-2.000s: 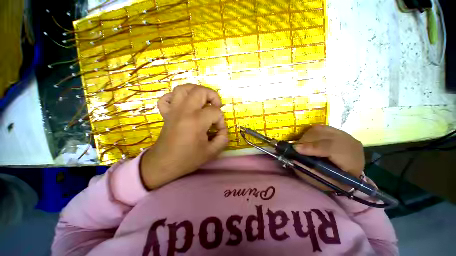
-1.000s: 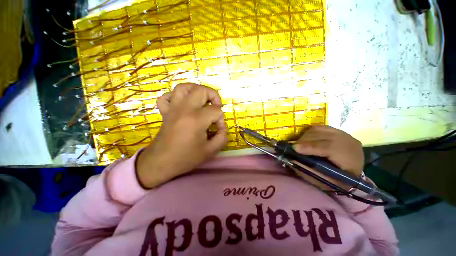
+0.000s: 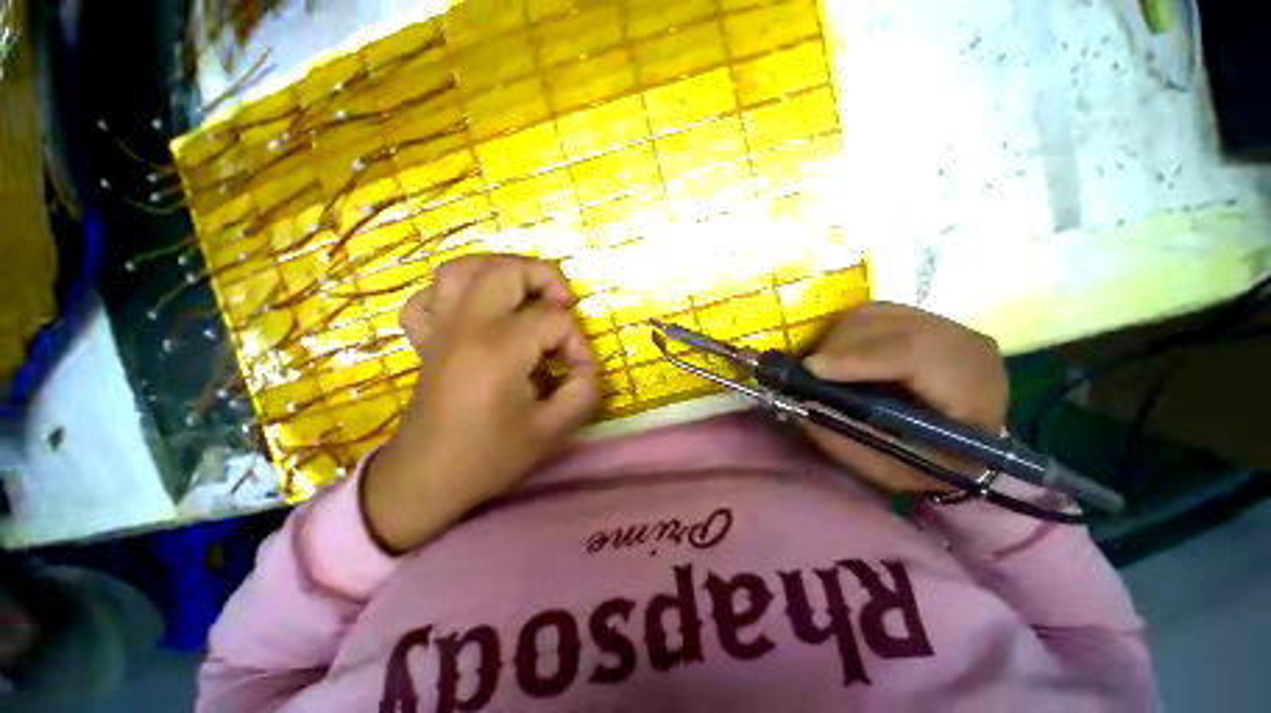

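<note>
My right hand [image 3: 913, 383] holds a dark grey soldering iron [image 3: 892, 414] by its handle. A thin guide tube [image 3: 725, 386] runs beside the iron and meets near its tip. The tip points at the near cells of a shiny golden-yellow gridded panel [image 3: 558, 153]; touching or just above, I cannot tell. My left hand [image 3: 495, 390] rests on the panel's near part with fingers curled, left of the tip. Whether its fingertips pinch a wire is hidden. Red-brown lead wires [image 3: 349, 202] with pale ends lie across the panel's left part.
The white bench top [image 3: 1004, 153] shows at the right, with a green thing cut off at the top edge. Dark plastic-covered surface [image 3: 174, 341] lies left of the panel. Black cables [image 3: 1157, 327] hang at the right. Something yellow [image 3: 25, 209] stands at the far left.
The view has turned and shifted, so the panel looks more tilted. Both hands keep much the same pose; the iron tip remains just right of my left hand.
</note>
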